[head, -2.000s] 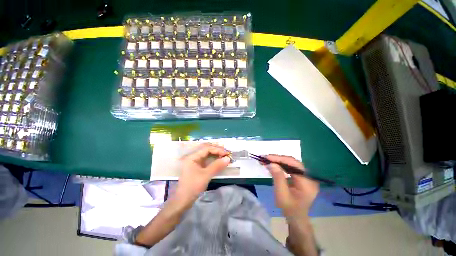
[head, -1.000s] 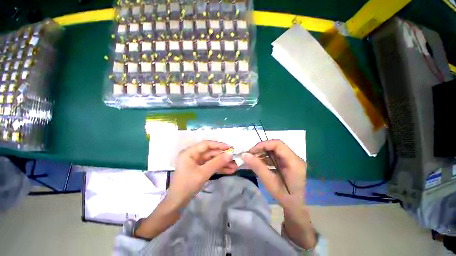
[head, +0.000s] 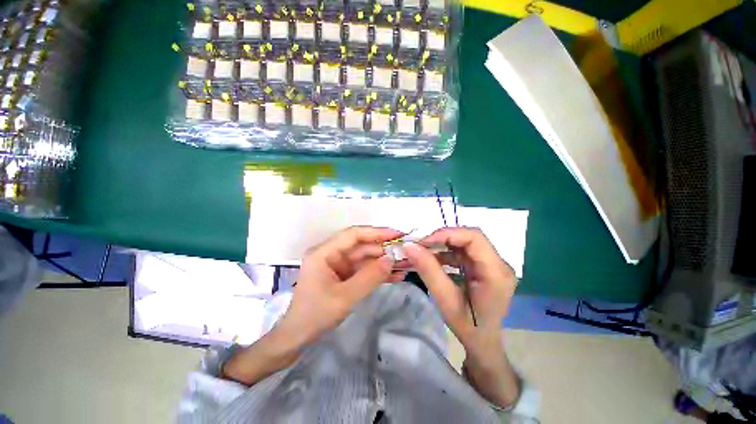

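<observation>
A small pale module with a yellow edge [head: 395,250] is held between the fingertips of both hands, above the near edge of a long white strip [head: 491,232]. My left hand [head: 336,269] grips it from the left. My right hand [head: 472,273] touches it with thumb and forefinger and also holds black tweezers [head: 446,205], whose two points stick out forward, apart and over the strip. The fingers hide most of the module. A transparent yellow film piece [head: 286,180] lies just beyond the strip.
A clear tray with rows of modules [head: 311,137] lies ahead. More stacked trays [head: 37,157] are at left. White sheets [head: 572,137] and an amber film [head: 617,124] lie slanted at right, beside a grey metal box [head: 713,190]. A box of white papers [head: 199,298] is below the bench edge.
The tweezer points have swung from the module to point forward, and my right fingertips have come onto the module. The tray and strip sit differently in the picture as the view shifts.
</observation>
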